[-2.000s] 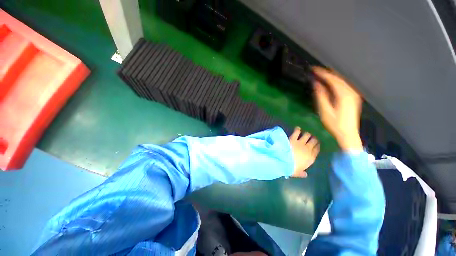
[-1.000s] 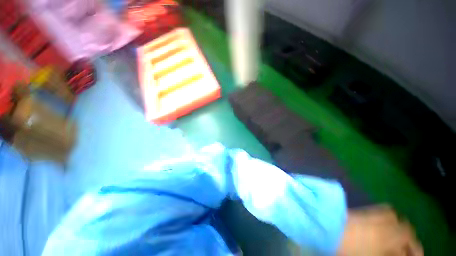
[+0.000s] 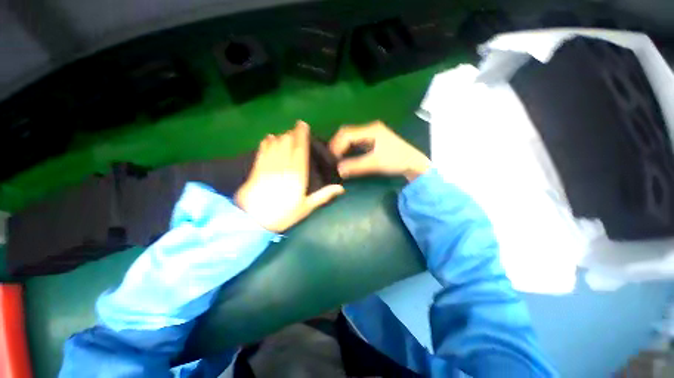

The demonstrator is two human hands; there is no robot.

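Note:
A row of thin black foam inserts (image 3: 70, 218) stands on edge along the dark green ledge, running from the left to my hands. My left hand (image 3: 284, 181) lies over the row near its right end, fingers straight, thumb apart. Black inserts (image 3: 323, 164) show between my hands. My right hand (image 3: 378, 153) is at the end of the row, its curled fingers and thumb on the edges of the end insert. Blur hides how many pieces it touches. A black box base (image 3: 246, 70) with a round opening stands on the green belt (image 3: 222, 129).
More black boxes (image 3: 380, 48) line the belt's far side below a grey panel. At right, a large black foam sheet (image 3: 584, 140) lies in crumpled white wrapping (image 3: 480, 162). The edge of a red tray (image 3: 13, 332) shows at lower left. The ledge (image 3: 332, 244) curves in front of me.
The view has swung right from the red tray, bringing the white wrapping into view. My right hand has come from the belt boxes to the row's end, beside my left hand.

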